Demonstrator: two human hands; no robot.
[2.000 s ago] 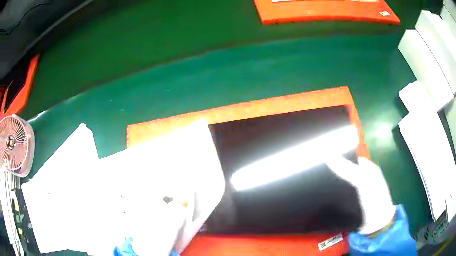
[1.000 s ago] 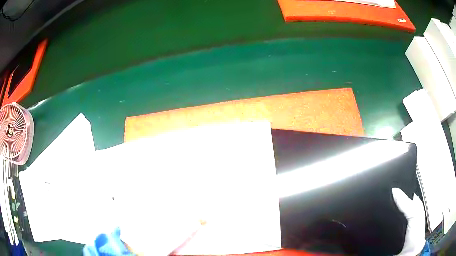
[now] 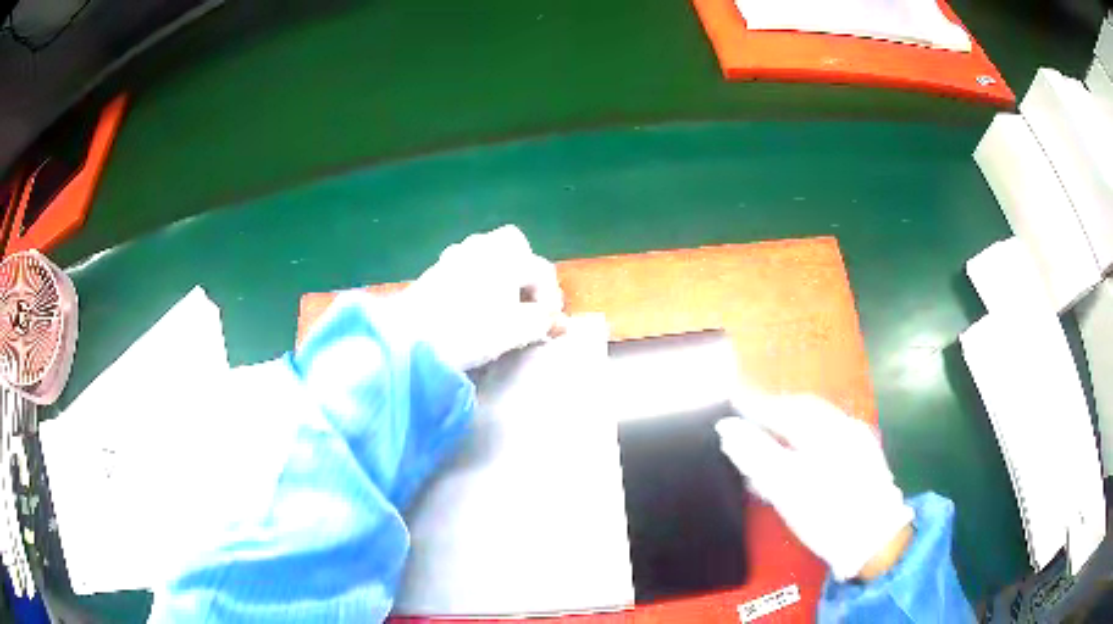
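A glossy black flat panel [image 3: 684,512] lies over the orange foam pad [image 3: 781,287]. Its left part is inside or under a white packing sleeve [image 3: 537,512]; a strip of glare crosses the panel. My left hand [image 3: 488,293], white-gloved, pinches the sleeve's top edge near its upper corner. My right hand [image 3: 812,469], white-gloved, is at the panel's right edge, thumb and fingers against it. Whether it grips the edge or only pushes is unclear. The left forearm hides part of the sleeve.
White sheets [image 3: 134,475] are stacked at left, beside a pink fan [image 3: 31,323]. A fanned white pile [image 3: 1031,414] and upright white blocks [image 3: 1037,183] stand at right. Another orange pad [image 3: 842,61] with a white piece is at the top; one more [image 3: 86,183] is at upper left.
The panel has moved left and more of it is covered by the sleeve. My right hand has moved left with it. My left hand has moved up to the sleeve's top edge.
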